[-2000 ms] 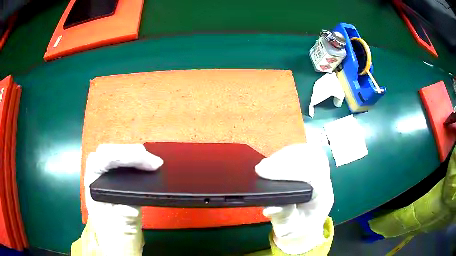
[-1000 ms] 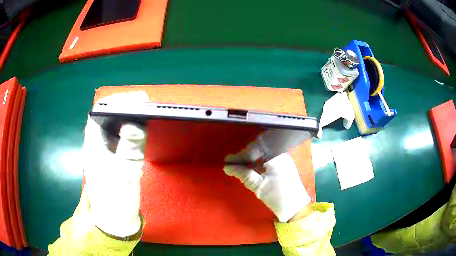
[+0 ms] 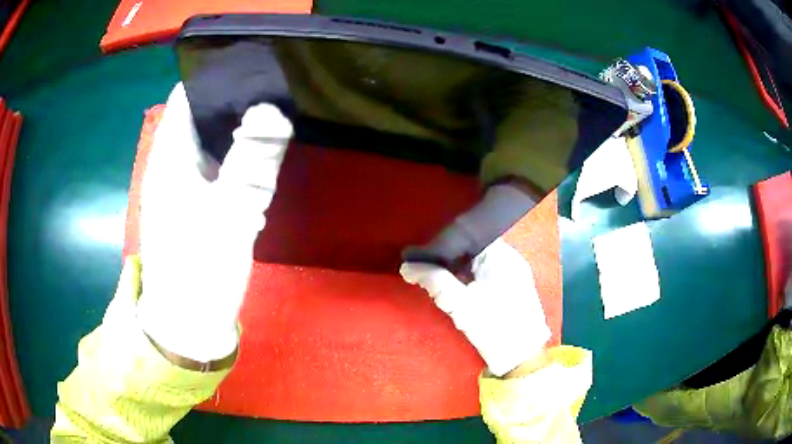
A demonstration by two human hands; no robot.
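Observation:
A tablet [image 3: 373,104] is tilted up above the orange-red foam pad [image 3: 347,364], its glossy dark screen facing me and reflecting the pad, a glove and a yellow sleeve. Its long edge with slots and a port is at the top. My left hand [image 3: 208,217], in a white glove, grips the tablet's left side, thumb on the screen and the other fingers hidden behind. My right hand [image 3: 486,303], in a white glove, is at the tablet's lower right edge; its fingertips are close to the screen, and whether it grips the edge is unclear.
A blue tape dispenser [image 3: 664,139] stands at right, a bottle [image 3: 627,80] beside it. A crumpled wipe [image 3: 605,178] and flat white cloth [image 3: 627,270] lie nearby. Foam pads are at far left [image 3: 10,277], upper left [image 3: 191,19] and right [image 3: 773,234]. Another person's yellow sleeve [image 3: 738,390] shows lower right.
The tablet has turned from edge-on to show its screen, and its slotted edge has risen. My left hand has moved up with it. My right hand stays near the lower right.

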